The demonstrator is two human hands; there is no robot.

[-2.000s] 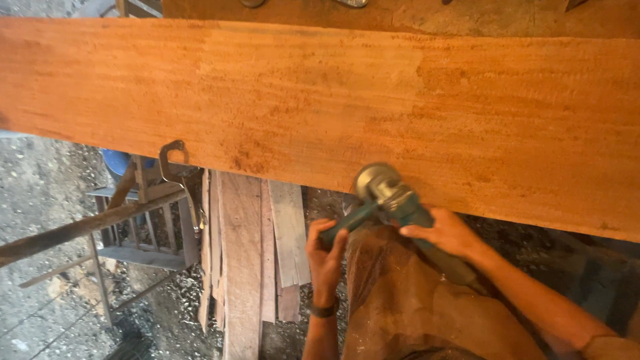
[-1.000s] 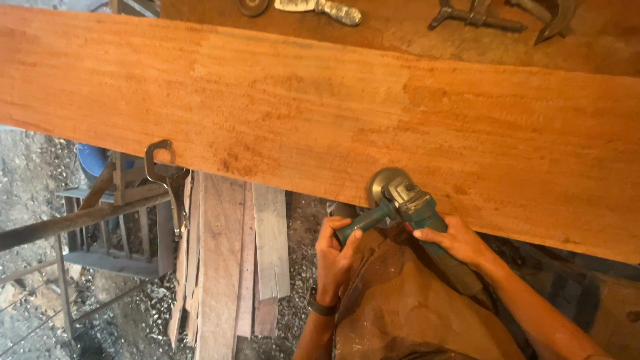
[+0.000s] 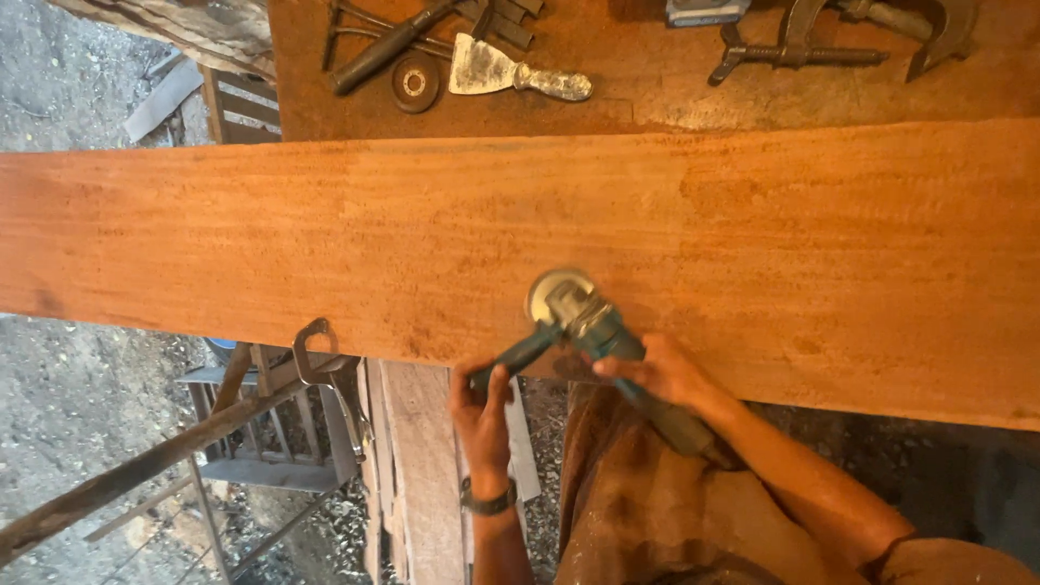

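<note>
A teal angle grinder [image 3: 605, 329] lies over the near half of a long reddish wooden board [image 3: 341, 236], its disc tilted on or just above the surface. My left hand [image 3: 485, 414], with a watch on the wrist, grips the grinder's side handle. Around the grinder's body is my right hand [image 3: 662, 372], its thumb along the housing. The disc looks blurred; whether it touches the wood cannot be told. Darker, rough patches mark the board on both sides of the grinder.
A locking C-clamp [image 3: 313, 353] grips the board's near edge at left. Beyond the board, a workbench [image 3: 634, 110] bears a putty knife [image 3: 487, 69], an abrasive disc [image 3: 415, 83] and a screw clamp [image 3: 800, 55]. Loose planks [image 3: 418, 463], a wooden pole [image 3: 154, 455] and a slatted stand [image 3: 268, 471] are below.
Both hands have moved the grinder farther in from the board's near edge, away from my body. The view has shifted, bringing more of the bench's tools into sight.
</note>
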